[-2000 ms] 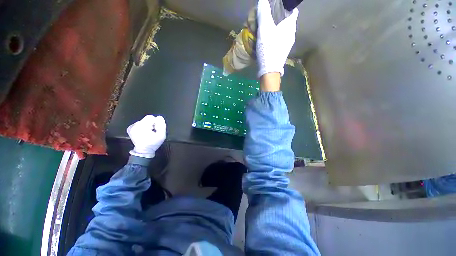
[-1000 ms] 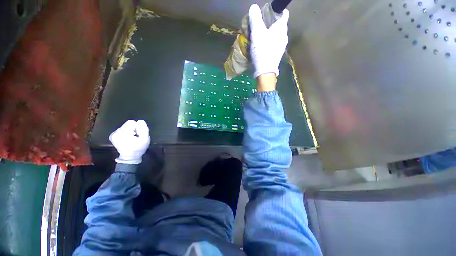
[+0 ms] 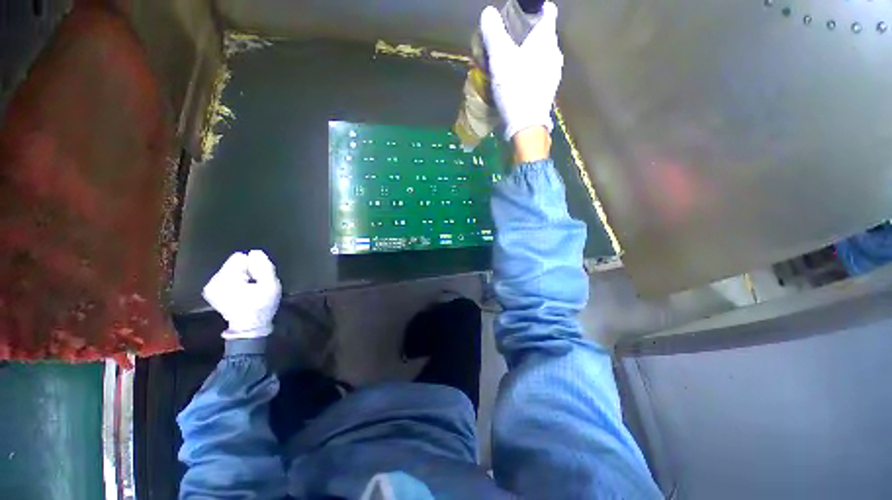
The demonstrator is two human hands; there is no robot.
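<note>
A green circuit board (image 3: 411, 190) with rows of small white marks lies flat on the dark work surface (image 3: 264, 146) of the booth. My right hand (image 3: 525, 73), in a white glove, grips a grey-yellow wrapped tool (image 3: 475, 109) above the board's upper right corner. The tool's black top end shows at the picture's upper edge. My right sleeve hides the board's right edge. My left hand (image 3: 245, 291), in a white glove, is curled closed left of the board, near the work surface's front edge, with no object visible in it.
A rough, stained red flap (image 3: 83, 215) hangs at the left. Below it are a green surface (image 3: 49, 430) and a pale metal rail (image 3: 118, 430). Metal booth wall (image 3: 704, 146) stands at the right. Yellowish crust lines the work surface's edges. A blue sleeve-like patch (image 3: 869, 250) shows at far right.
The view has shifted, so the board sits further left in the picture. My right hand still grips the tool near the board's upper right. My left hand stays closed.
</note>
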